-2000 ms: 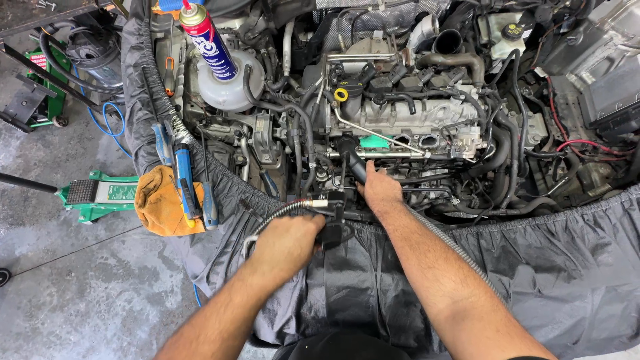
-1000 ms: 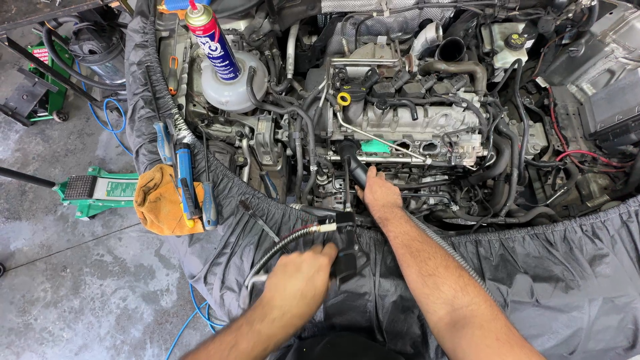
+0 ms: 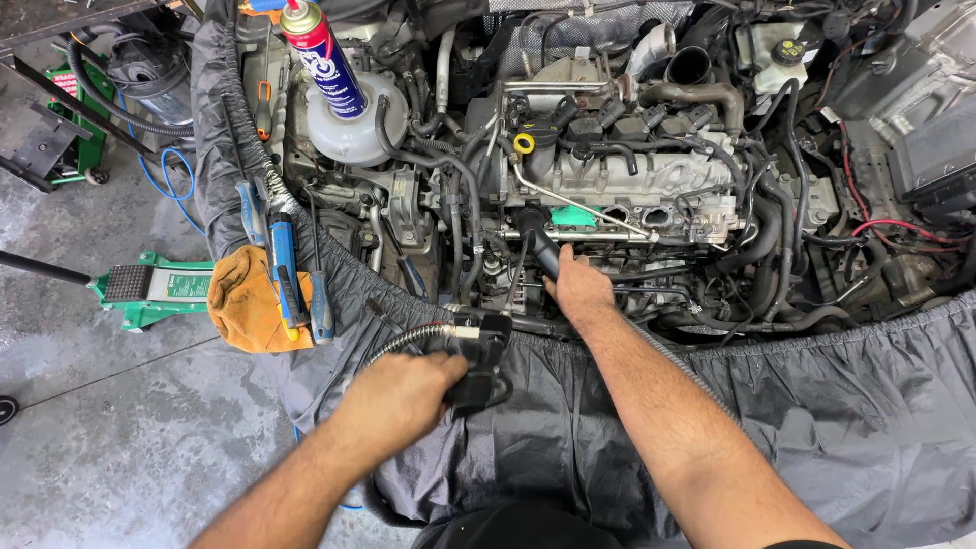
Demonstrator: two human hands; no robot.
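Observation:
My left hand [image 3: 408, 393] grips a black hand tool [image 3: 476, 366] with a spring-wrapped hose and a thin rod reaching toward the engine; its fingers partly hide the tool. My right hand [image 3: 581, 286] is closed around a black tube [image 3: 540, 248], whose upper end meets an intake port on the engine's cylinder head [image 3: 610, 177]. From that hand a ribbed grey hose [image 3: 679, 362] runs down beside the forearm. Green material [image 3: 573, 216] covers or fills the port area beside the tube. Two open ports show farther right.
A spray can [image 3: 328, 72] stands on a white coolant reservoir [image 3: 354, 126]. An orange leather glove [image 3: 244, 301], a blue work light [image 3: 284, 267] and screwdrivers lie on the grey fender cover [image 3: 854, 412]. A green floor jack [image 3: 156, 290] is on the floor, left.
My left hand with the black tool has moved down a little from where it was two seconds ago. My right hand stays on the black tube at the same port.

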